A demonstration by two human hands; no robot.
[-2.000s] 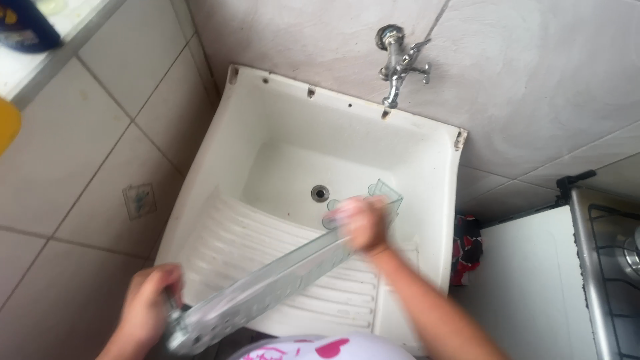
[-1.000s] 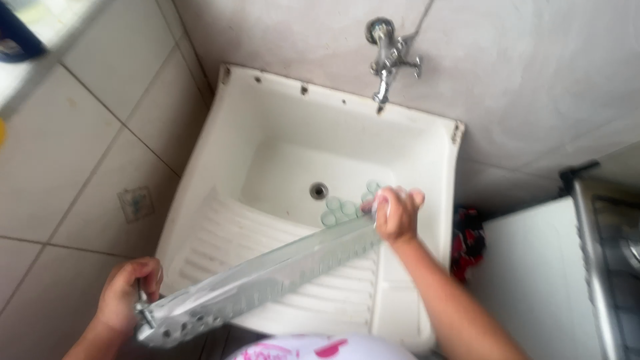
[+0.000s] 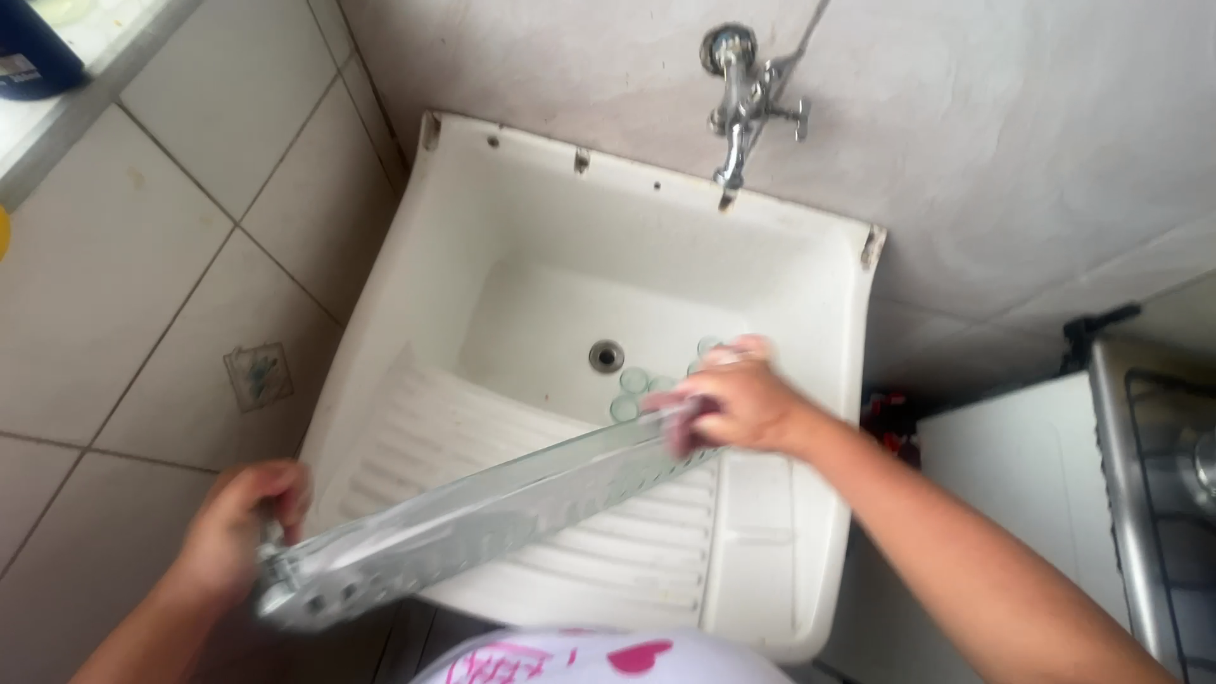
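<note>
A long, clear plastic-looking piece with round holes along its side (image 3: pixel 475 513) is held slantwise over the ribbed washboard part of a white laundry sink (image 3: pixel 532 560). My left hand (image 3: pixel 242 518) grips its lower left end. Over the upper right end is my right hand (image 3: pixel 736 399), pressing a blurred pinkish thing against it; what that is I cannot tell. Several round, greenish clear rings or discs (image 3: pixel 634 382) show beyond the piece, near the basin's drain (image 3: pixel 606 356); whether they belong to it is unclear.
A chrome tap (image 3: pixel 736 114) juts from the wall above the sink's back edge. At right stands a stove (image 3: pixel 1159 475) beside a white panel (image 3: pixel 1016 494). A blue container (image 3: pixel 33 52) sits on the ledge (image 3: pixel 47 133) at upper left. Tiled wall (image 3: pixel 142 313) borders the left side.
My right hand was at the far right end of the piece two seconds ago and remains near that end, shifting slightly. My left hand keeps its hold on the left end.
</note>
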